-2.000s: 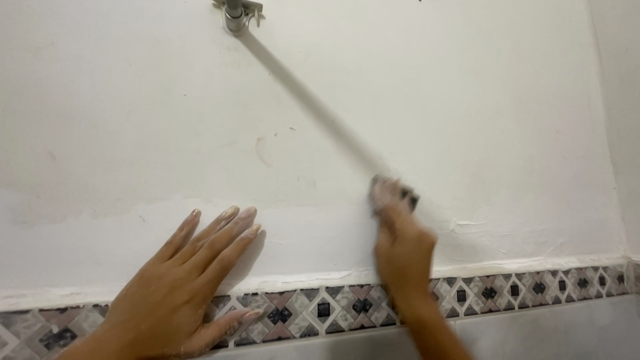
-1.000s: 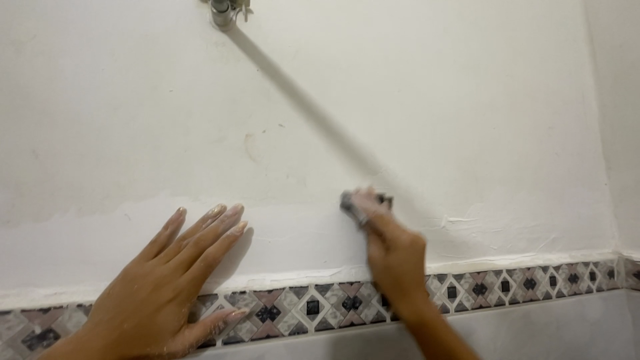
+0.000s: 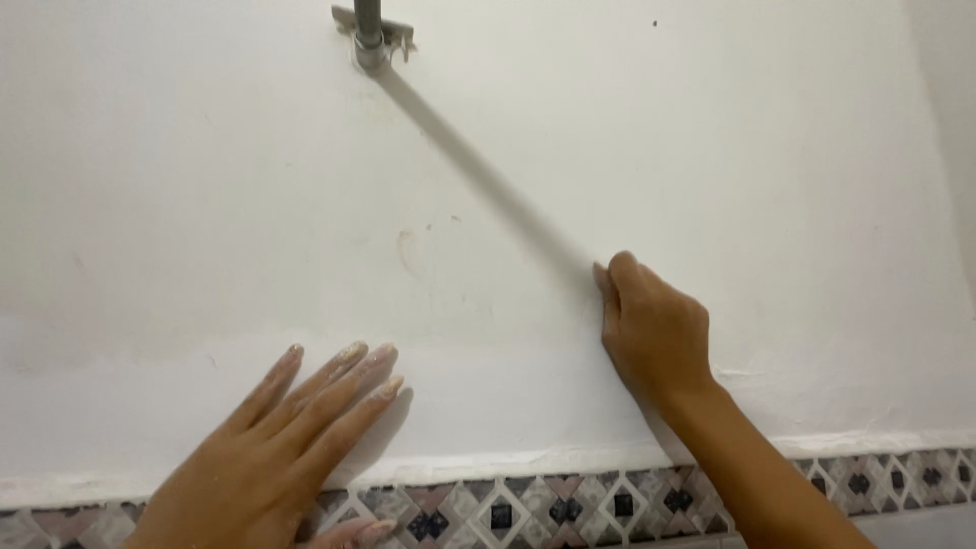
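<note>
Fingers spread, my left hand [image 3: 259,450] lies flat against the white wall [image 3: 518,389] at lower left, with its thumb over the patterned tile border [image 3: 501,516]. Whitish dust coats its fingertips. My right hand [image 3: 657,332] is curled against the wall right of centre, above the border, its knuckles toward the upper left. The small dark object seen in its fingers in the earlier frames is hidden now behind the closed fingers. A smoother, whiter band of wall surface runs just above the border, between and around the hands.
A grey pipe fitting with a wall bracket [image 3: 370,49] sticks out at the top, left of centre. Its long shadow slants down to my right hand. A rough white ridge [image 3: 564,457] runs along the top of the border. An adjoining wall [image 3: 942,99] stands at far right.
My right hand has moved up the wall, and its wrist has turned so that the dark object in its fingers no longer shows. The left hand stays flat on the wall.
</note>
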